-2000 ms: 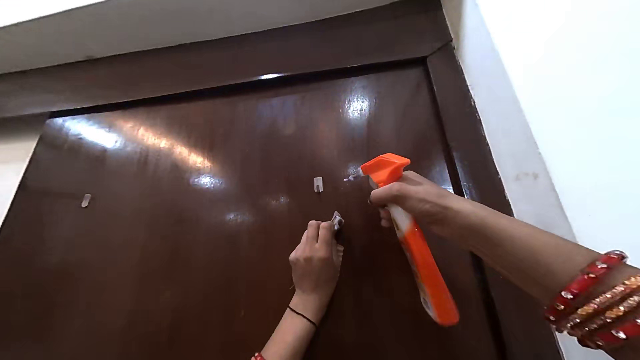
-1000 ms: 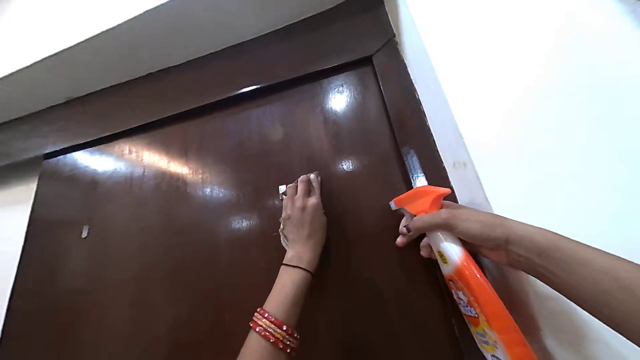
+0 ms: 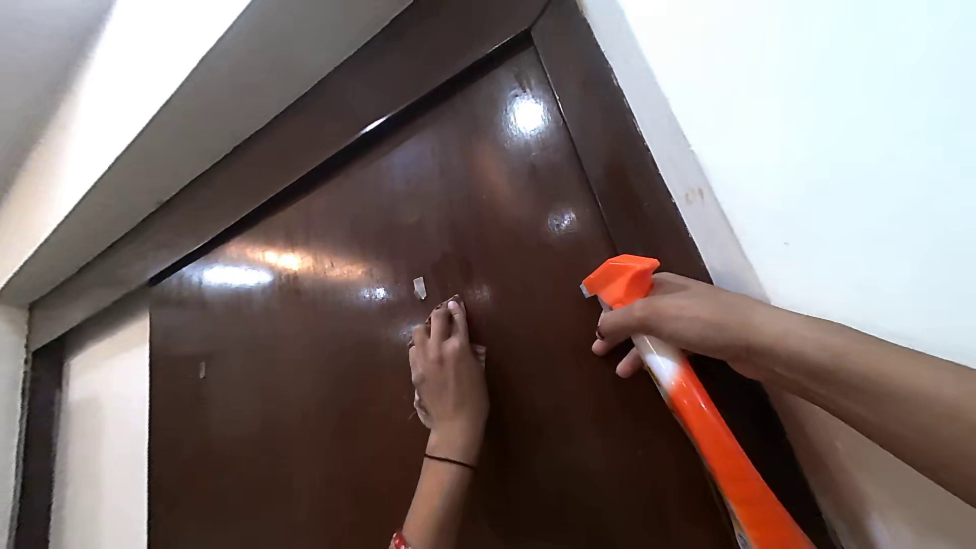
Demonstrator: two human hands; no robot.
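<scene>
My left hand [image 3: 450, 374] presses a crumpled cloth [image 3: 480, 354] against the glossy dark brown wooden door [image 3: 320, 427]; most of the cloth is hidden under the palm and fingers. Just above the fingertips, a small pale tab [image 3: 419, 287] sticks to the door. At the right, my right hand [image 3: 663, 320] grips an orange spray bottle [image 3: 724, 450] by its neck, below the orange trigger head [image 3: 621, 280]. The nozzle points left, towards the door. The lower end of the bottle runs out of view.
The dark wooden door frame [image 3: 618, 145] runs along the top and right of the door. Beside it stands a white wall [image 3: 839, 152]. A second small tab [image 3: 202, 370] is on the door at the left. A pale ledge [image 3: 229, 99] juts out above the frame.
Two seconds ago the spray nozzle was over the door near the upper tab; the bottle then moved right, to the frame. The left hand covered part of that tab one second ago and is now below it.
</scene>
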